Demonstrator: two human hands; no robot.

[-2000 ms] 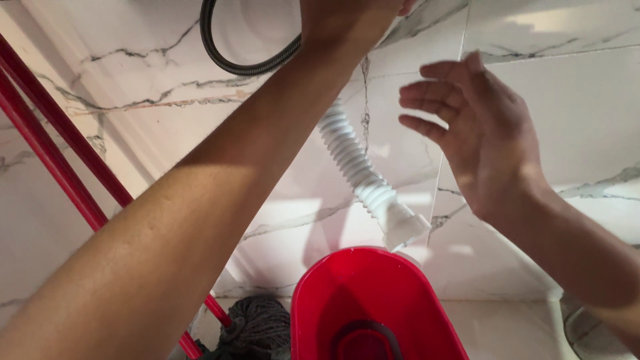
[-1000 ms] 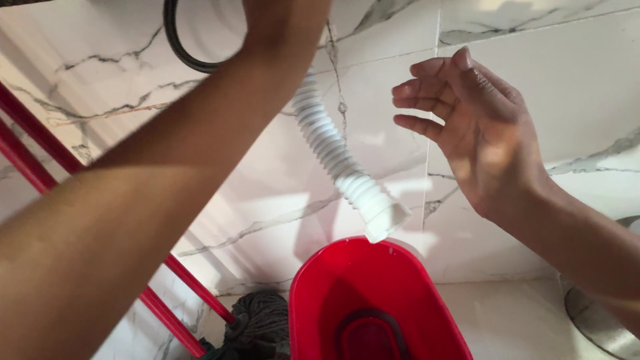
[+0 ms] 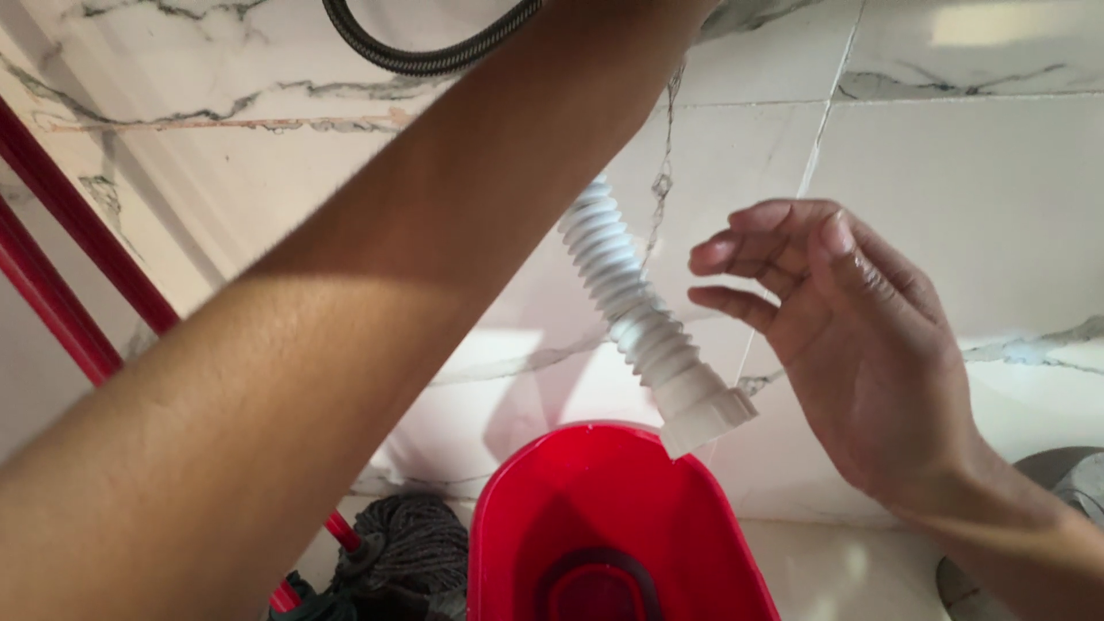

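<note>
A white corrugated drain hose (image 3: 634, 315) hangs down, its wide plastic end fitting (image 3: 705, 416) just over the rim of a red plastic bucket (image 3: 604, 483). My left arm reaches up across the view in front of the hose's upper part. Only the edge of my left hand (image 3: 681, 10) is at the top frame edge, and what its fingers do is out of sight. To the right of the hose my right hand (image 3: 854, 345) is raised, palm toward the hose, fingers curved and apart, touching nothing. Its thumb looks wet.
A braided flexible hose (image 3: 423, 60) loops at the top. Red mop handles (image 3: 65, 302) lean at the left, with a dark grey mop head (image 3: 414, 552) beside the bucket. Marble-patterned wall tiles (image 3: 975, 224) stand behind. A metallic round object (image 3: 1056, 474) is partly visible at lower right.
The white hose's lower end swung left over the bucket and now hangs farther right again. My right hand stays raised and apart from it.
</note>
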